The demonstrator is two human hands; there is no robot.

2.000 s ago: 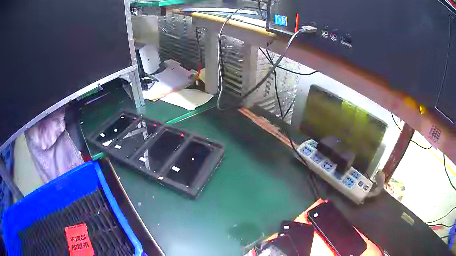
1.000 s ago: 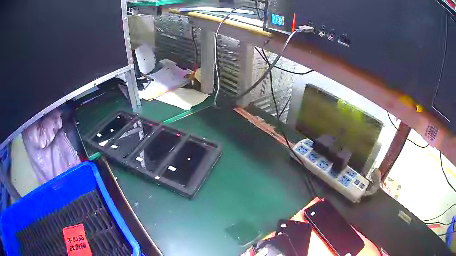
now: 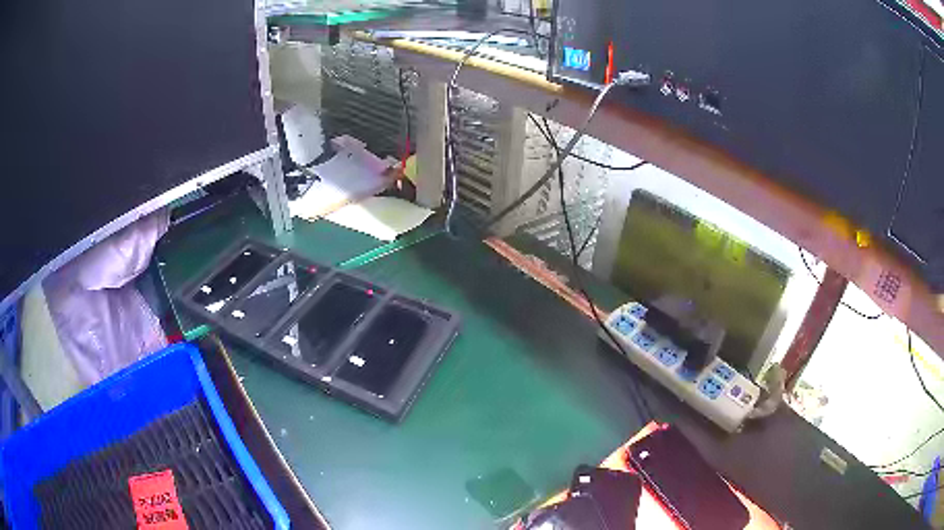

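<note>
A black tray with four slots lies on the green bench at centre left. Black glossy phones with small white stickers lie in its slots. At the bottom right another black phone lies on the orange-red mat. Beside it, more dark phone units lie partly overlapping, cut off by the lower edge. A grey and white shape among them is too blurred to name. Neither my left hand nor my right hand shows clearly.
A blue crate at the lower left holds black ribbed trays and a red card. A white power strip and an olive panel stand at the right rear. Papers lie behind. Dark panels and cables overhang the bench.
The view has shifted slightly, so things sit a little differently in the picture. The tray, phones and crate have not visibly moved on the bench.
</note>
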